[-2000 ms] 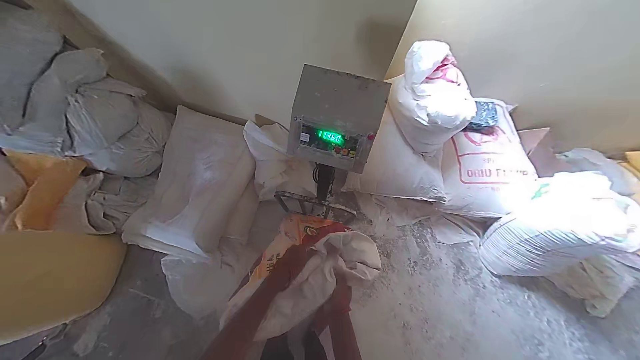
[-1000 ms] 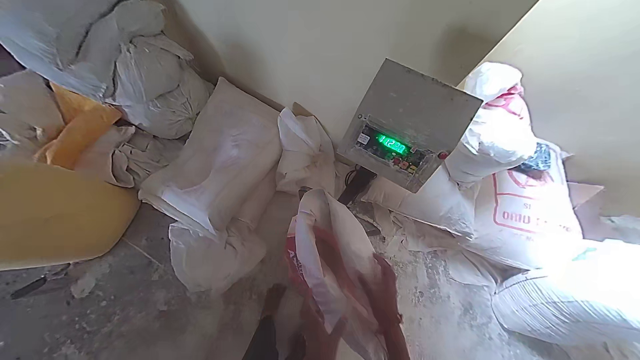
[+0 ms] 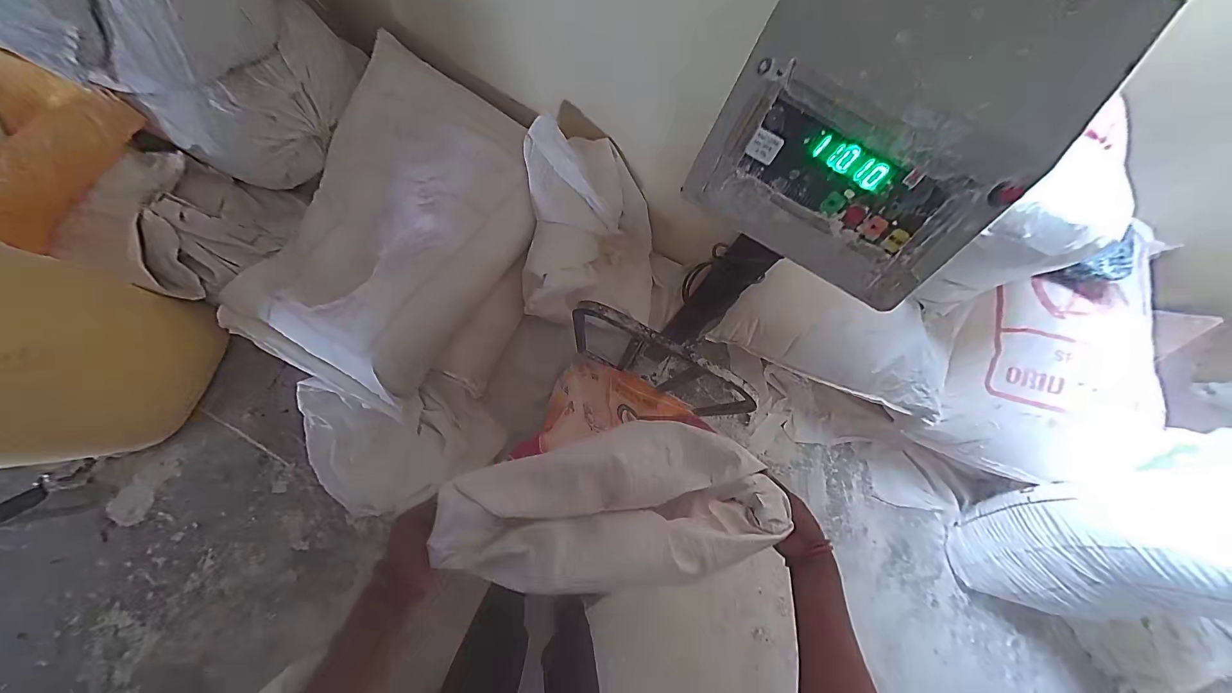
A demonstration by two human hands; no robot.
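Note:
A white woven sack point(image 3: 606, 510) with a rolled, folded top and an orange printed part stands low in the middle, against the platform scale's metal frame point(image 3: 664, 356). At the left end of its folded top is my left hand point(image 3: 414, 544), gripping the cloth. My right hand point(image 3: 799, 525), with a red thread at the wrist, grips the right end. The fingers of both hands are partly hidden by the sack. Above and to the right, the scale's grey display box point(image 3: 866, 164) shows lit green digits.
Filled white sacks point(image 3: 414, 202) lean on the wall at the left, beside a large yellow sack point(image 3: 96, 356). More filled sacks point(image 3: 1068, 385) stand at the right behind the scale. The grey floor point(image 3: 260, 577) is dusted with white powder. Two dark-clad legs show at the bottom.
The sack's top, upright between my hands a second ago, is now folded over and spread sideways, with my hands farther apart. The view is closer to the scale, and its digits have changed.

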